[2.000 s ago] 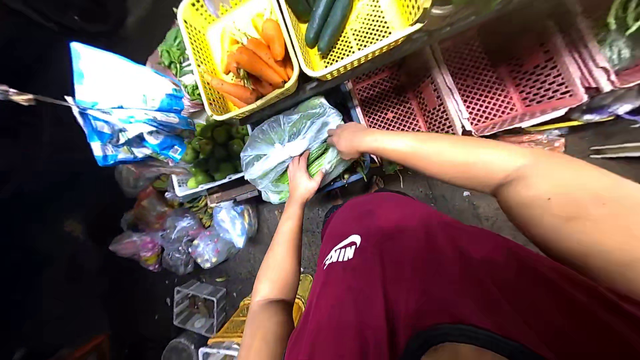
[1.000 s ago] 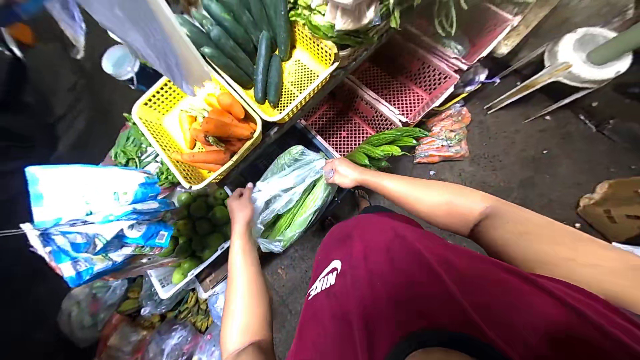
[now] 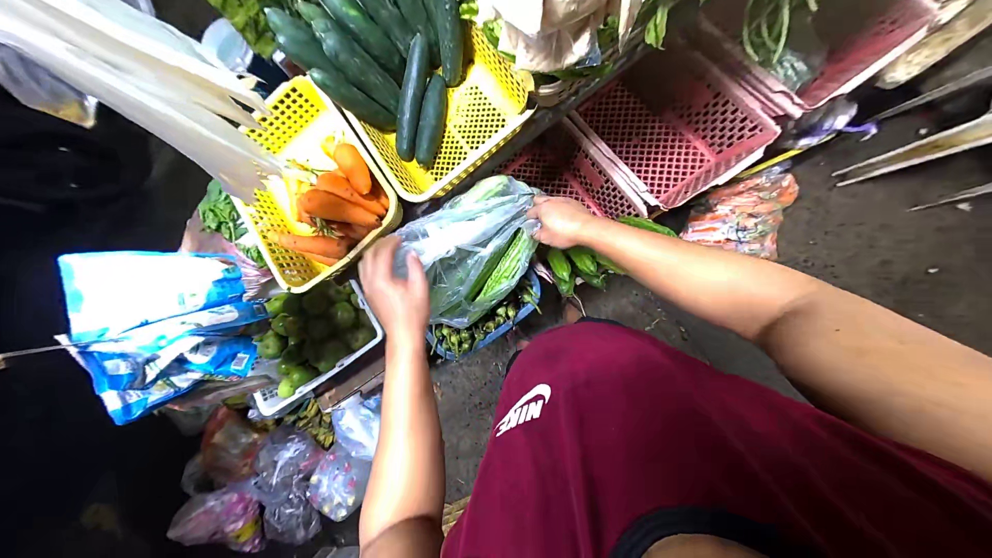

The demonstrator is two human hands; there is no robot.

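Note:
A clear plastic bag (image 3: pixel 465 248) with long ridged green gourds inside lies above a blue basket (image 3: pixel 496 333) of small green vegetables. My right hand (image 3: pixel 559 221) grips the bag's right side. At its left edge is my left hand (image 3: pixel 395 291), blurred, fingers bent; whether it holds the plastic cannot be told. Carrots (image 3: pixel 345 205) fill part of a yellow basket (image 3: pixel 298 108) just above my left hand. Dark green cucumbers (image 3: pixel 415 97) lie in a second yellow basket (image 3: pixel 480 97). Green gourds (image 3: pixel 577 263) rest on the ground below my right wrist.
Red plastic crates (image 3: pixel 674 124) stand at the upper right, near a bag of orange items (image 3: pixel 744 213). A white crate (image 3: pixel 341 364) of round green fruits is at the left. Blue and white packets (image 3: pixel 163 333) hang farther left, above several filled plastic bags (image 3: pixel 287 473).
Two seconds ago both hands lay on the bagged greens; a second ago they were apart at its two sides. Green gourds now show beside the bag, hidden in the first frame. The view has shifted.

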